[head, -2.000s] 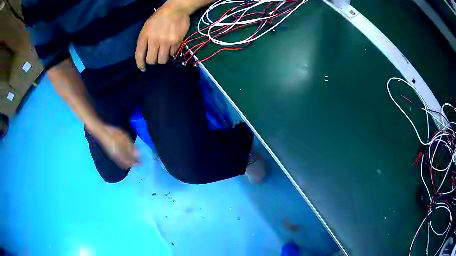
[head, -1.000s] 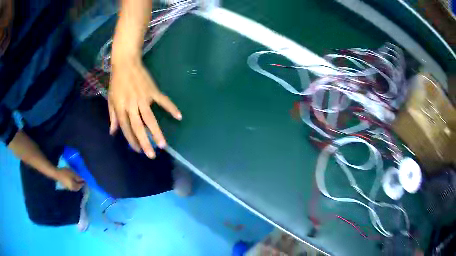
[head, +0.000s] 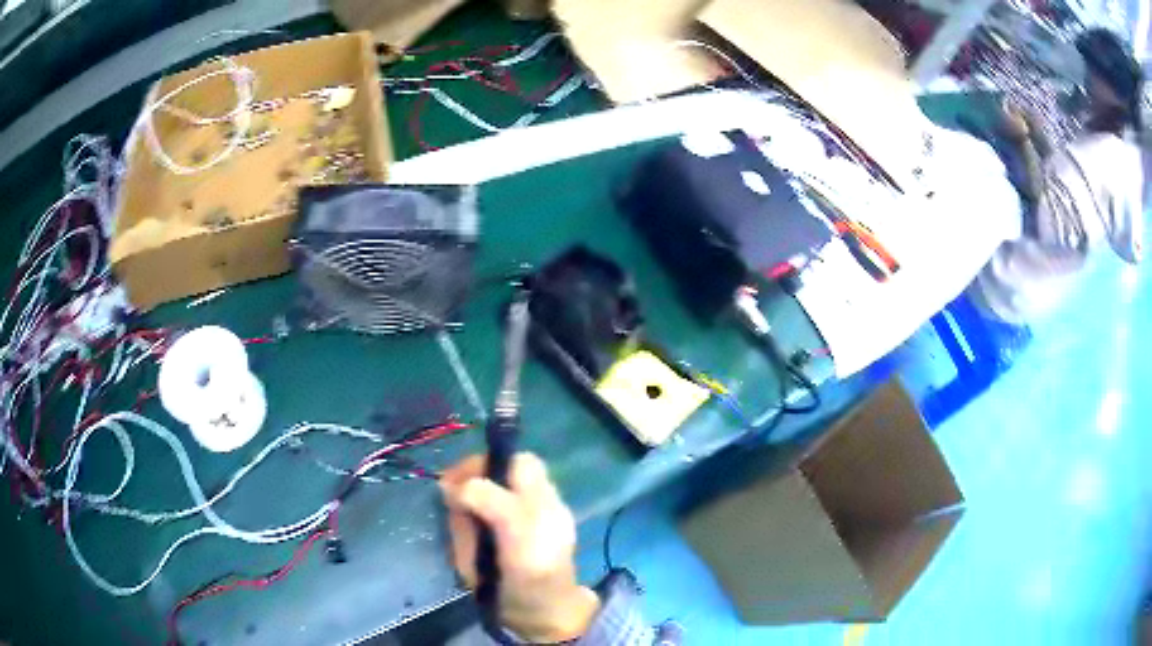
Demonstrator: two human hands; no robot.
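Note:
My right hand (head: 521, 543) is at the bottom centre, closed around the black handle of a soldering iron (head: 504, 435). The iron points up, its metal barrel just left of a black stand (head: 588, 309) with a yellow sponge pad (head: 651, 394). The tip is blurred. White cable loops (head: 202, 505) with red and black leads (head: 259, 581) lie on the bench left of the hand, some lead ends close beside the fingers. Whether the fingers touch them I cannot tell. My left hand is not in view.
A white spool (head: 206, 379) is at the left. A fan (head: 383, 259) and a cardboard box of small parts (head: 253, 170) stand behind. A black box (head: 726, 221) is right of the stand, an open carton (head: 840, 517) below the bench edge. Another person (head: 1086, 189) is at the far right.
The view has swung right along the bench. The seated person in a striped top has left the picture. My right hand with the iron, the stand and the fan are now in view.

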